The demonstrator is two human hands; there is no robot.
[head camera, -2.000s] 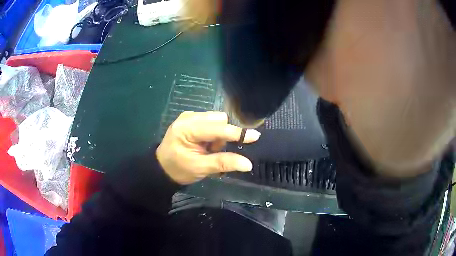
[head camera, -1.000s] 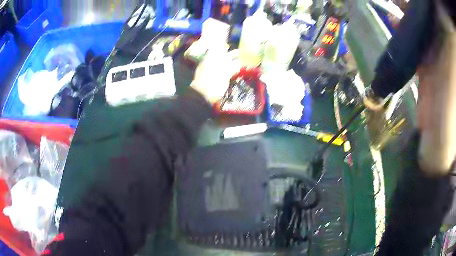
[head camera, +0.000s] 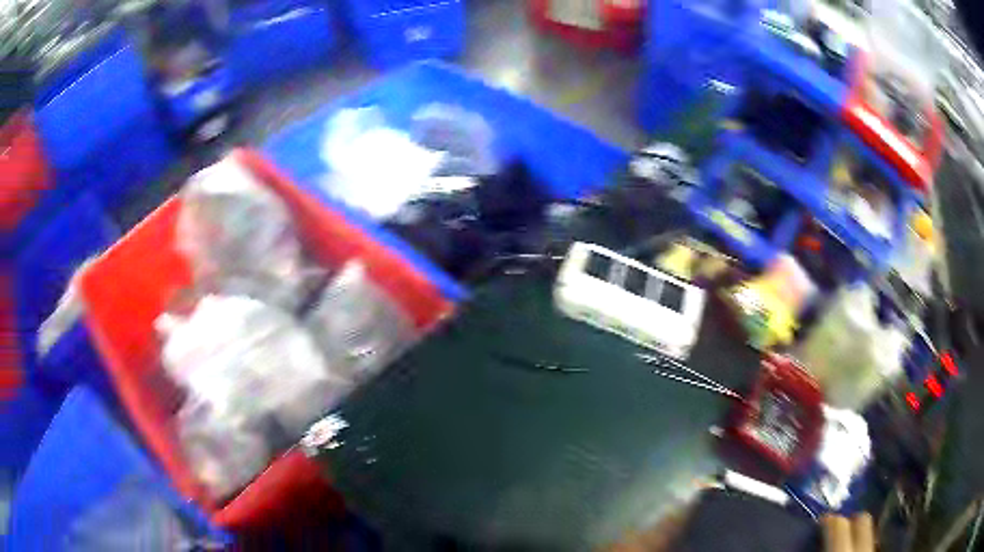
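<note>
The view is blurred and turned to the left. A black flat shape, which looks like the socket unit [head camera: 745, 526], is cut off by the bottom edge. A blurred skin-toned patch at its left, probably my left hand [head camera: 656, 533], barely shows. Two fingers, probably of my right hand [head camera: 848, 533], stick up at the bottom edge right of the black shape. Most of both hands is out of the picture, so whether they grip anything cannot be told.
A white power strip [head camera: 631, 300] lies on the dark green bench [head camera: 486, 431]. The red screw tray [head camera: 779, 415] and white cloth [head camera: 844, 455] are at right. A red crate [head camera: 119, 313] of bubble-wrapped items and a blue crate [head camera: 550, 129] stand at left and behind. A red display [head camera: 932, 384] is far right.
The view has swung left, so the bench items sit further right. My left hand has left the area by the red tray. The black unit has mostly dropped out of the picture.
</note>
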